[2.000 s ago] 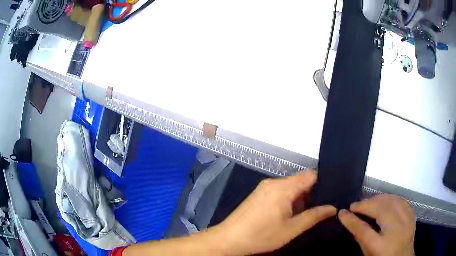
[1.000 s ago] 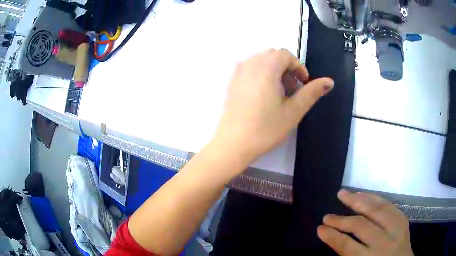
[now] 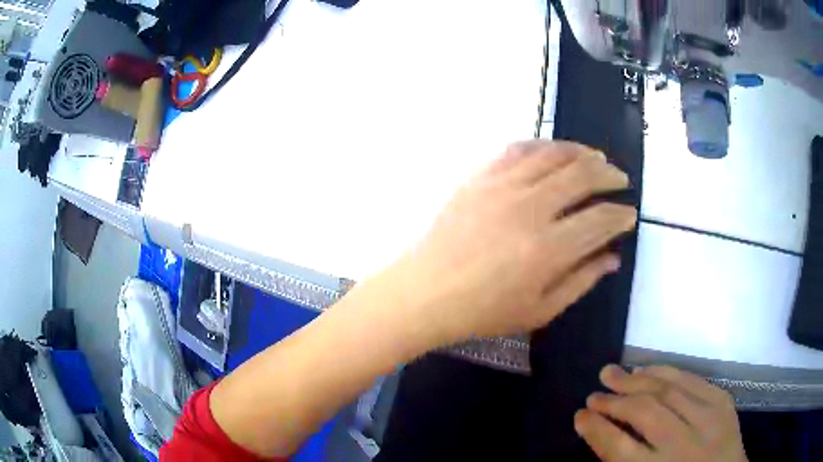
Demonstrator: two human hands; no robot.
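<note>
A long black fabric strip (image 3: 582,338) runs from beside the presser foot (image 3: 654,68) under the white machine head (image 3: 623,23), across the table and over its front edge. My left hand (image 3: 541,230) lies palm down on the strip, below the needle area, fingers slightly apart and pointing right. It covers part of the strip. My right hand (image 3: 663,411) is at the table's front edge, its bent fingertips resting on the strip's right side. Its thumb is not clearly seen. A grey block (image 3: 706,117) hangs right of the needle.
Thread cones (image 3: 149,117) and orange and yellow scissors handles (image 3: 189,87) lie upper left by a grey vented box (image 3: 77,86). Black cloth (image 3: 208,23) is behind them. A measuring tape (image 3: 262,275) lines the front edge. A dark flat bar (image 3: 809,262) is far right.
My left hand left the strip's lower end, where both hands had pinched it, moved up over the strip, then flattened onto it. My right hand's fingers have loosened. The view has shifted.
</note>
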